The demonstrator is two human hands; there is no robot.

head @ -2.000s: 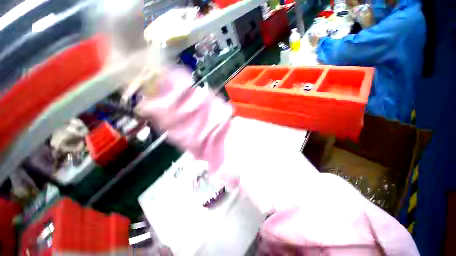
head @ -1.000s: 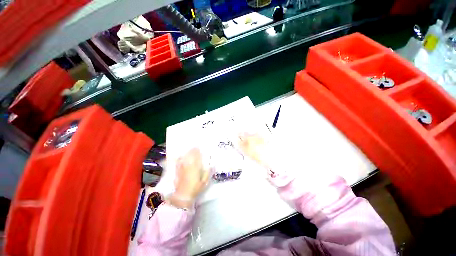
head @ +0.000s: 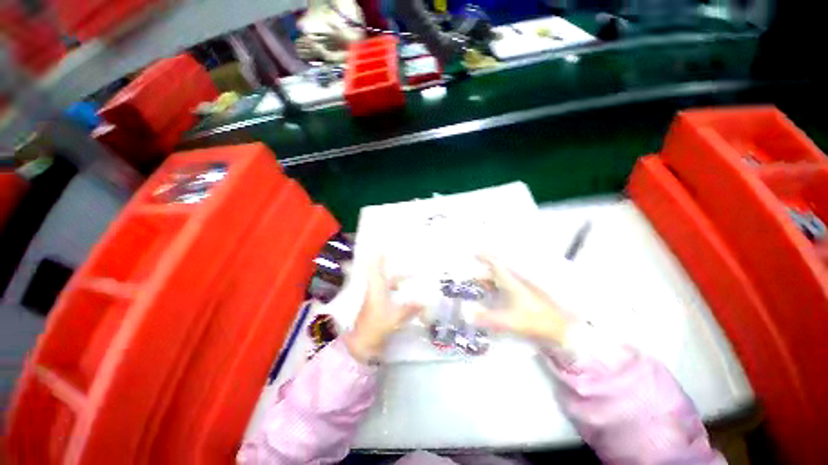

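Small dark-and-silver metal parts point(head: 463, 289) lie in a cluster on the white sheet point(head: 399, 222), with more shiny parts point(head: 463, 341) just below them. My left hand point(head: 386, 313) is at the left of the parts, fingers apart. My right hand point(head: 527, 309) is at their right, its thumb and fingers spread around the cluster's right side. Glare and blur hide whether the fingertips of my right hand touch or pinch a part. A small faint part point(head: 438, 219) lies near the top of the sheet.
Stacked orange-red foam trays stand at left point(head: 218, 263) and right point(head: 726, 209). A dark thin tool point(head: 578, 240) lies right of the sheet. A blue pen point(head: 289, 343) and a black-and-gold item point(head: 321, 330) lie beside the left stack. The green conveyor point(head: 454, 150) runs behind.
The view has swung, so the bench sits further right. My hands have closed in around the parts, which are now in two groups between them. Earlier, my right arm was stretched up and left.
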